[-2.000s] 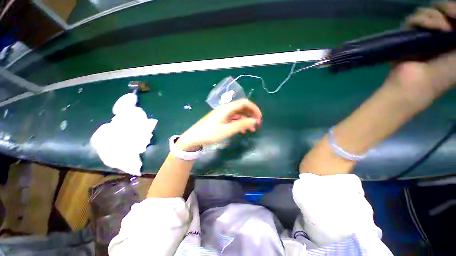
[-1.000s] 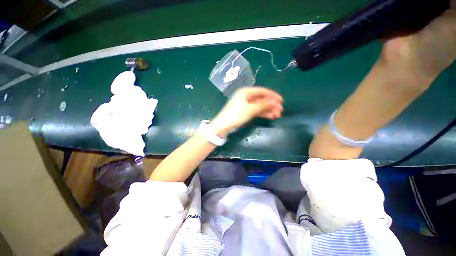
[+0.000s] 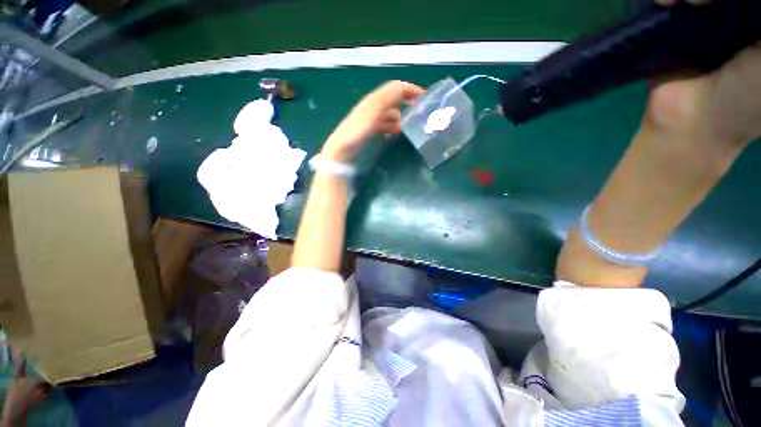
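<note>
A clear plastic housing (image 3: 439,122) with a white round piece lies on the green bench top in front of me. My left hand (image 3: 377,117) is at its left side, fingertips touching or just at its upper left edge; whether it grips is unclear. My right hand (image 3: 709,96), partly cut off by the right edge, is shut on a black electric screwdriver (image 3: 617,62), which points left toward the housing. A white lead wire (image 3: 484,78) runs from the housing toward the screwdriver's tip. The bit is hard to see.
A crumpled white cloth (image 3: 254,171) lies left on the green bench (image 3: 517,225), with a small brassy metal cylinder (image 3: 277,88) behind it. A small red spot shows near the housing. A cardboard box (image 3: 79,267) stands lower left, above a person's hand (image 3: 23,392). A black cord hangs right.
My left hand has moved from in front of the housing to its left side. The screwdriver's tip is closer to the housing. The view has shifted, showing more of the cardboard box.
</note>
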